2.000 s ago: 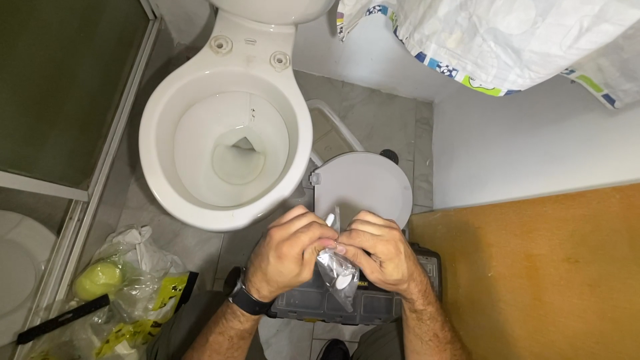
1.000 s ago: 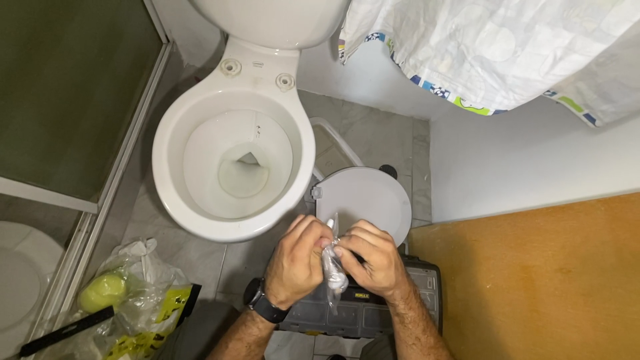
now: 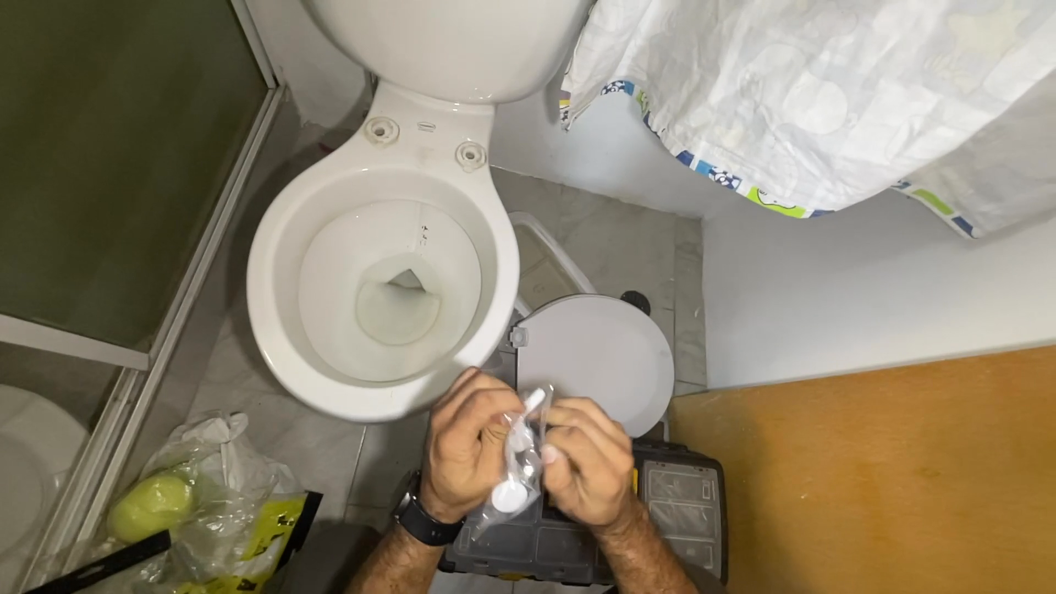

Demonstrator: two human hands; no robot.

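My left hand point(image 3: 472, 445) and my right hand point(image 3: 587, 458) pinch a small clear plastic bag point(image 3: 521, 474) between them, one at each side. White plastic parts show inside the bag, one of them round. Both hands are just below the front rim of a white toilet bowl point(image 3: 384, 403), which has no seat on it and two bolt holes at its back. Beyond my right hand lies a round, light grey lid point(image 3: 598, 359). A dark toolbox point(image 3: 681, 503) with clear compartment covers is beneath my hands, partly hidden by them.
Plastic packaging point(image 3: 227, 503) with a yellow-green item lies on the tiled floor at the lower left, near the glass shower door point(image 3: 115, 165). A wooden panel point(image 3: 874, 462) stands at the lower right. A white curtain point(image 3: 792, 99) hangs at the upper right.
The small bag has turned and changed shape between my hands, and its white parts show more clearly than a second ago. Both hands keep hold of it.
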